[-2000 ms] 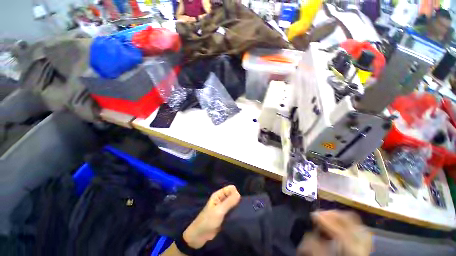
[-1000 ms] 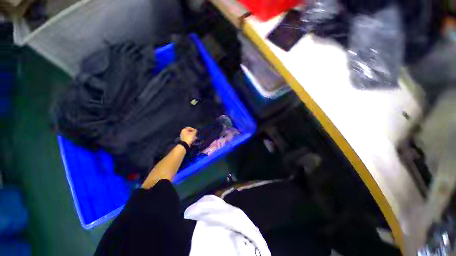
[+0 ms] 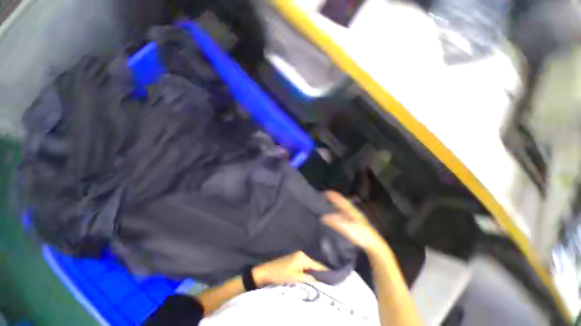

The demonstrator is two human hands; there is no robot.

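Observation:
A dark charcoal garment (image 3: 197,223) stretches from the blue crate (image 3: 248,95) to my lap, over the crate's near edge. More dark garments (image 3: 83,153) lie heaped in the crate. My left hand (image 3: 290,267), with a black wristband, grips the garment's near edge by my white shirt; its fingertips are partly hidden by cloth. My right hand (image 3: 347,223) is at the garment's right end, blurred, with its fingers at the cloth; whether it grips the cloth is unclear.
The white table (image 3: 408,70) with its yellow edge (image 3: 414,121) curves along the right. A pale bin (image 3: 25,44) stands at the upper left. A pale container (image 3: 302,70) sits under the table. A clear plastic bag (image 3: 468,28) lies on the tabletop.
My left hand has moved from the crate to my lap, and a garment now stretches out of the crate to it. My right hand has come into view. The view has shifted closer to the crate.

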